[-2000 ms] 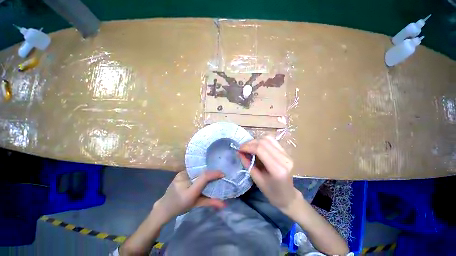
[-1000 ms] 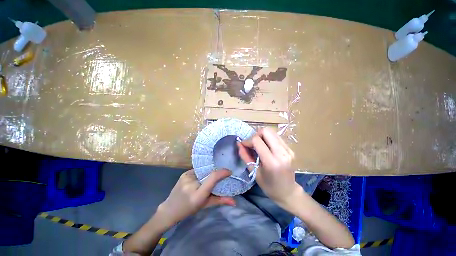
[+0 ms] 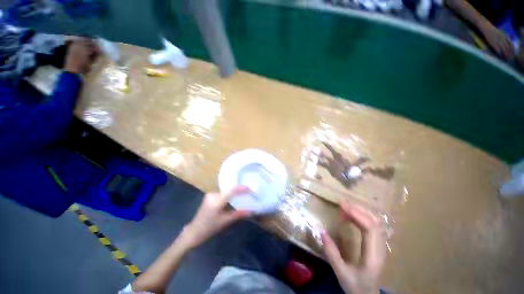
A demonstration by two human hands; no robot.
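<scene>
A pale white miniature hat (image 3: 268, 166), hollow side up, is over the bench edge left of the glue pad. My left hand (image 3: 215, 217) grips its brim at the lower left, thumb inside. My right hand (image 3: 357, 244) is apart from the hat, fingers spread, with nothing visible in it, over the bench at the pad's lower edge. The cardboard glue pad (image 3: 376, 194) has dark stains and a white glue blob (image 3: 353, 171). The view is blurred; I cannot make out a cord on the hat.
White glue bottles stand at the back left (image 3: 170, 54) and right edge (image 3: 513, 182). A yellow tube (image 3: 155, 72) lies near the left bottle. A person in blue (image 3: 43, 115) sits at the left; another person's arm (image 3: 485, 28) shows top right. A green belt (image 3: 345, 63) runs behind. A blue stool (image 3: 127, 186) stands lower left.
The view has turned left, bringing other people into sight. My right hand has left the hat and opened. My left hand holds the hat farther left of the pad.
</scene>
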